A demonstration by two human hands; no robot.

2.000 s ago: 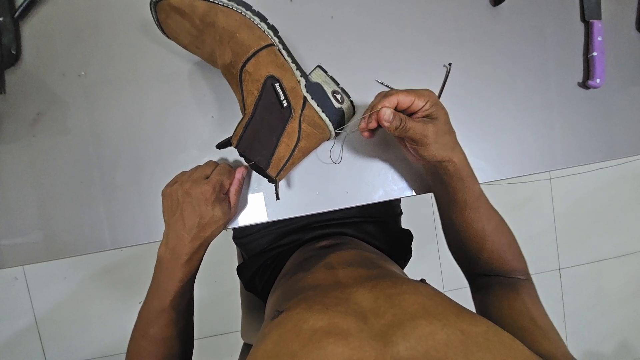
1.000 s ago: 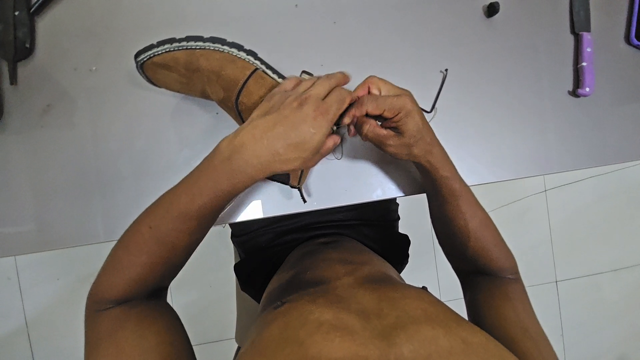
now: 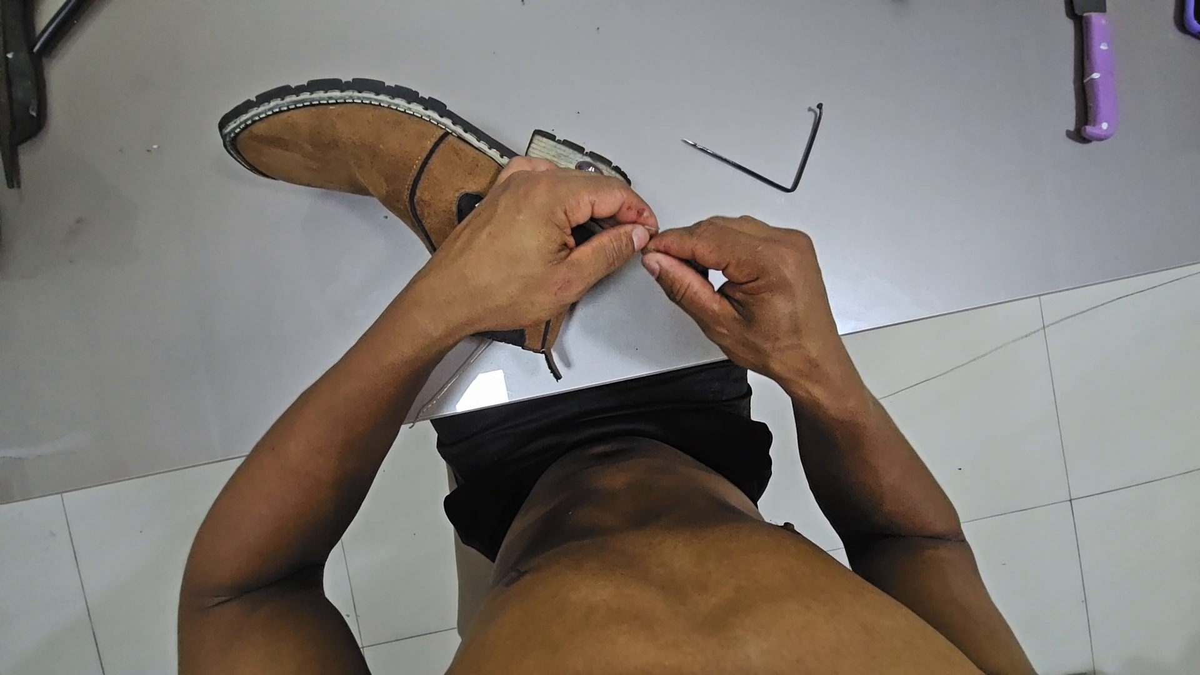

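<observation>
A brown suede boot (image 3: 328, 145) lies on its side on the grey table, sole edge away from me and toe to the left. My left hand (image 3: 553, 239) rests over its ankle and heel, thumb and forefinger pinched together. The fingertips of my right hand (image 3: 741, 281) meet them just right of the heel, also pinched. Whatever is between the fingertips is too small to make out; a thin thread was in the right hand earlier. A bent black metal hook tool (image 3: 792, 187) lies beyond my right hand. The boot's shaft is partly hidden under my left hand.
A knife with a purple handle (image 3: 1099, 80) lies at the back right, near the edge of a purple-rimmed object (image 3: 1191, 17). Dark metal tools (image 3: 21, 84) are at the far left. The table's front edge (image 3: 937, 312) runs close to my body, with tiled floor below.
My left hand has moved from the boot's top opening up to the heel, meeting my right hand. The hook tool, by my right fingers before, now lies apart from them. The boot has turned somewhat.
</observation>
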